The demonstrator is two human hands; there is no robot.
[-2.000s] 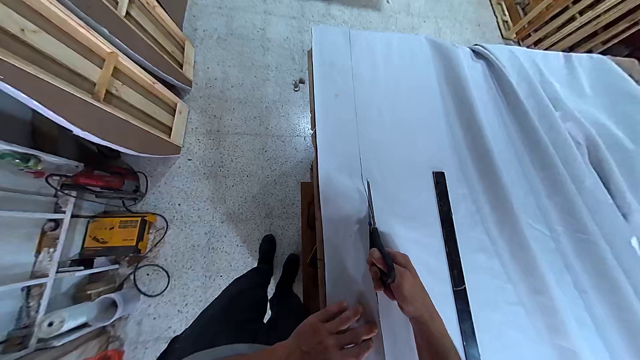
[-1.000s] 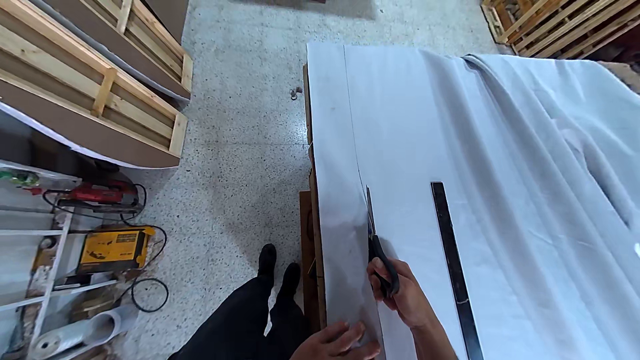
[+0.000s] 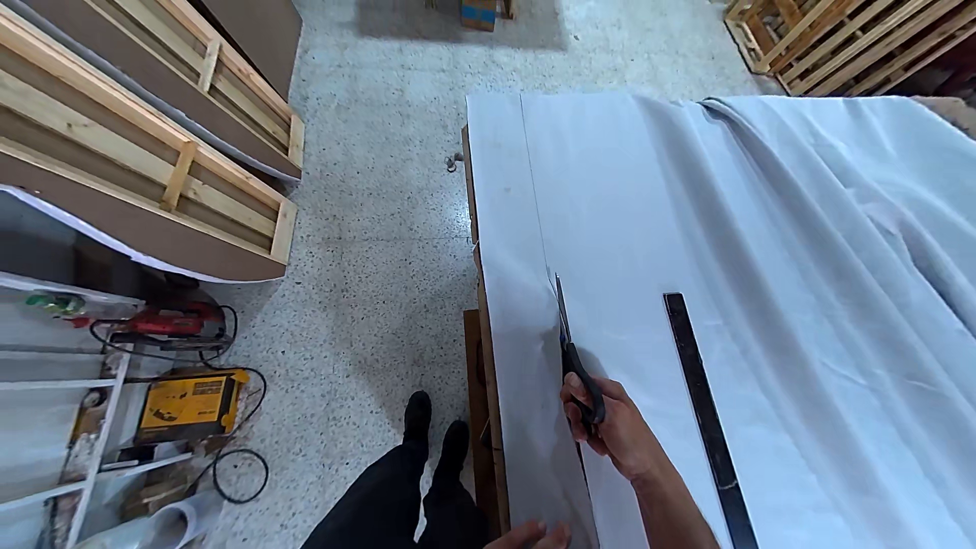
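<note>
White-grey fabric (image 3: 610,198) covers a table, with a thin dark line (image 3: 536,191) drawn along its left side. My right hand (image 3: 602,419) grips the black handles of a pair of scissors (image 3: 566,328), whose blades point away from me beside the line. Behind the blades, a slit runs through the cloth toward me. At the bottom edge, the fingers of my left hand (image 3: 534,536) rest on the left strip of fabric; the rest of that hand is out of view. A long black straightedge (image 3: 701,396) lies on the cloth right of my right forearm.
Curved wooden frames (image 3: 183,175) stand at the left. Below them are a red power tool (image 3: 179,320), a yellow case (image 3: 191,404), a looped cable (image 3: 240,476) and a white shelf rack (image 3: 103,442). Wooden slatted frames (image 3: 854,46) stand at the upper right.
My left hand has moved toward the bottom edge of the view, so less of it shows. My right hand still holds the scissors at the fabric. The view has shifted slightly.
</note>
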